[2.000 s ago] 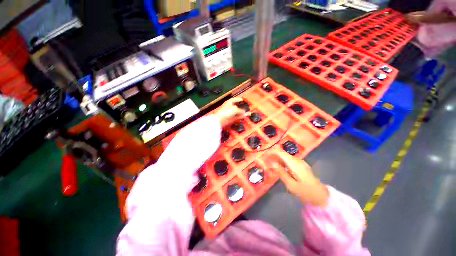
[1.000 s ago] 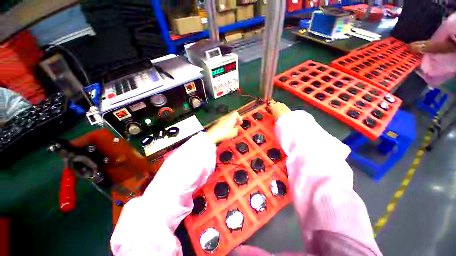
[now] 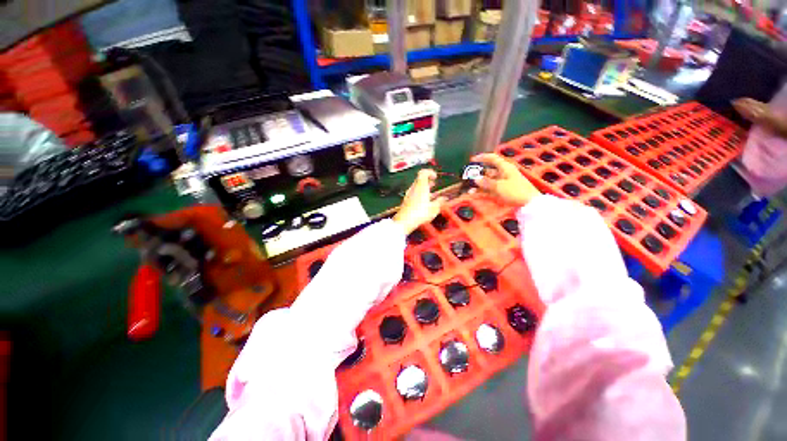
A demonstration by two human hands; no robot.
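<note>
My right hand (image 3: 509,183) holds a round black unit (image 3: 473,173) with a pale centre by its edge, above the far edge of the red foam tray (image 3: 431,363). My left hand (image 3: 419,203) is raised just left of the unit, thumb and finger close together near a thin red lead; whether it grips the lead is too small to tell. The tray holds rows of round units in square pockets, black-faced in the middle and silvery along the near row. My sleeves hide parts of the tray.
The orange-brown toggle fixture (image 3: 216,267) with red handle (image 3: 144,301) stands left. Behind are a controller (image 3: 289,177), a power supply (image 3: 409,133), black rings (image 3: 296,222) on white paper and a metal upright (image 3: 505,77). More red trays (image 3: 690,226) and another person's hand (image 3: 759,112) are right.
My right hand has gone from the tray to its far edge and now shows a round unit in its fingers. My left hand has risen beside it. The view has shifted.
</note>
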